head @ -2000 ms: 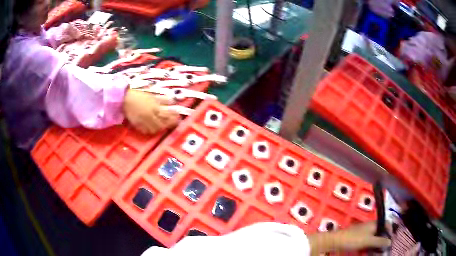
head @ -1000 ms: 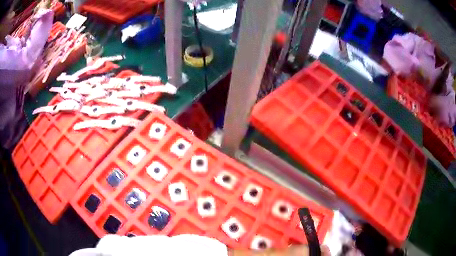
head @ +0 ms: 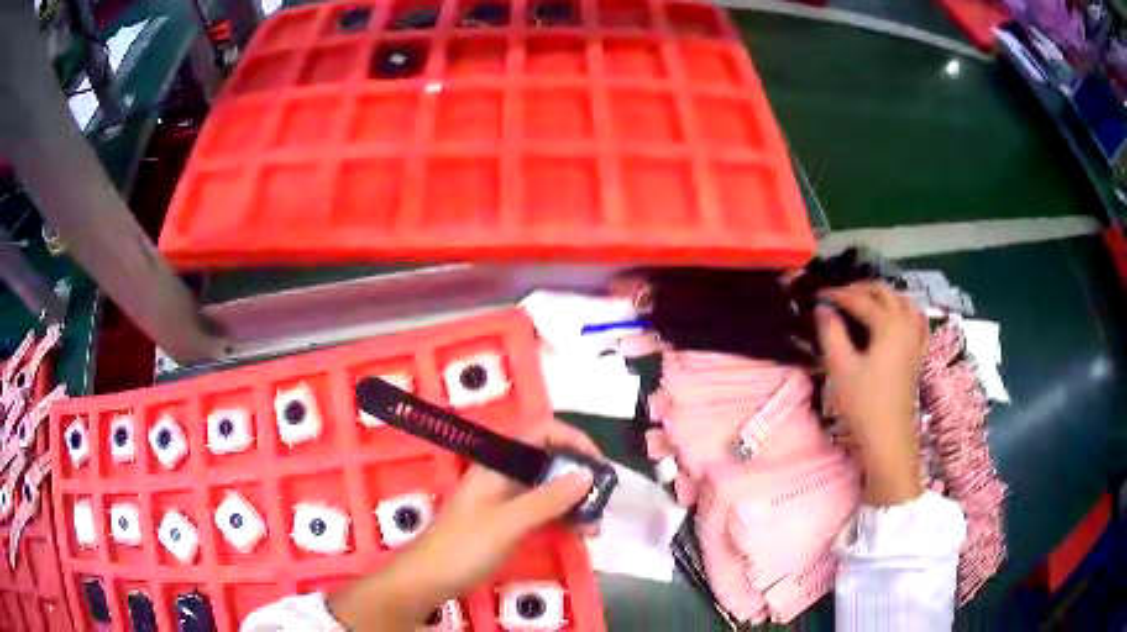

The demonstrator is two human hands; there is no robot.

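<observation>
My left hand (head: 494, 512), bare with a white cuff, holds a dark watch body (head: 583, 488) over the right end of the near red tray. One black strap (head: 439, 426) extends from the body up and to the left; no strap shows on its other side. My right hand (head: 871, 358) is at the black strap heap (head: 729, 315), its fingers bent around a dark strap piece; the fingertips are partly hidden among the straps. A large pile of pink straps (head: 766, 494) lies below the heap.
The near red tray (head: 346, 475) holds white-pink watch bodies with dark round sensors, and dark ones at lower left. A second red tray (head: 494, 253) stands behind with several dark pieces. White sheets (head: 637, 519) lie beside the straps. A grey post (head: 111, 210) rises at left.
The view has swung right, away from the other worker's pink sleeve and white-pink watches. My left hand with the black strap now shows fully, and my right hand at the black heap is in clear view.
</observation>
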